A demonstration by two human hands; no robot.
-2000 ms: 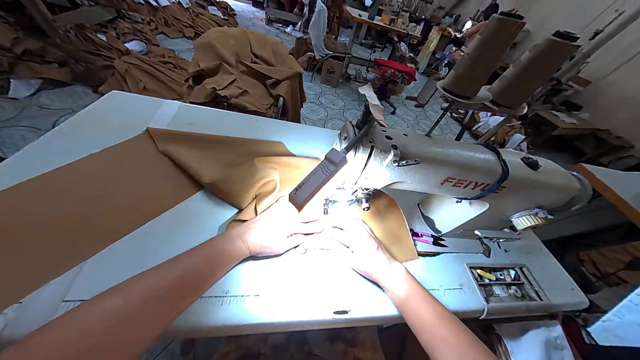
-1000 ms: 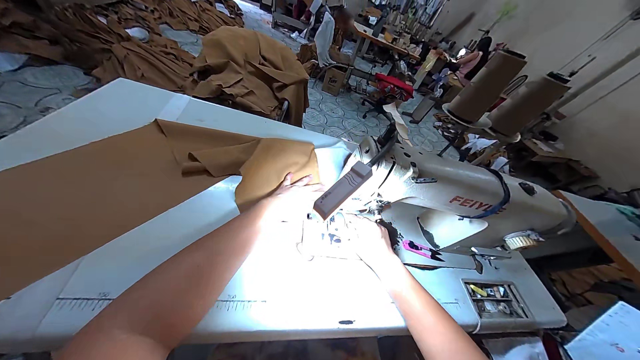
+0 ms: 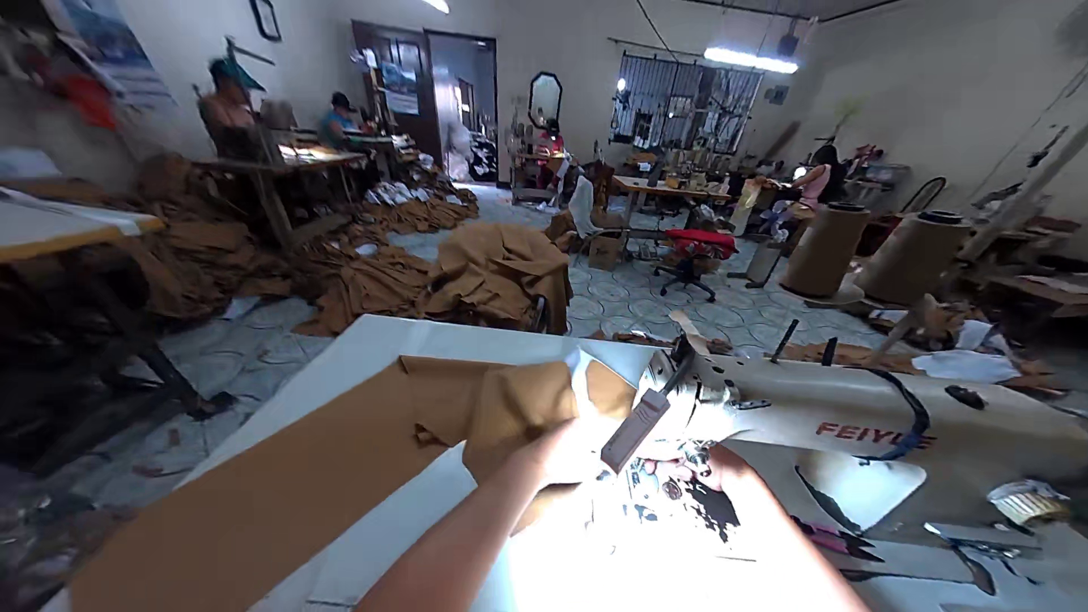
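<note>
A white Feiyue sewing machine (image 3: 816,408) stands on a white table, with a small lamp (image 3: 636,429) at its head throwing bright light. My left hand (image 3: 565,455) is on the brown fabric (image 3: 518,408) just left of the needle area, its fingers washed out by glare. From there a long strip of that fabric runs down to the lower left. Beside the presser foot (image 3: 699,457), on the right, is my right hand (image 3: 718,472), partly behind the machine head; what its fingers hold cannot be made out. Pink-handled snips (image 3: 829,537) lie under the arm.
Two large thread cones (image 3: 826,251) stand behind the machine. A heap of brown fabric (image 3: 501,272) sits beyond the table's far edge, with more piles on the floor. A red-covered swivel chair (image 3: 699,245) is farther back. Several people are at other tables.
The view has tilted up strongly, showing more of the room. My left hand stays by the fabric near the needle, where the fabric is now bunched. My right hand remains beside the machine head.
</note>
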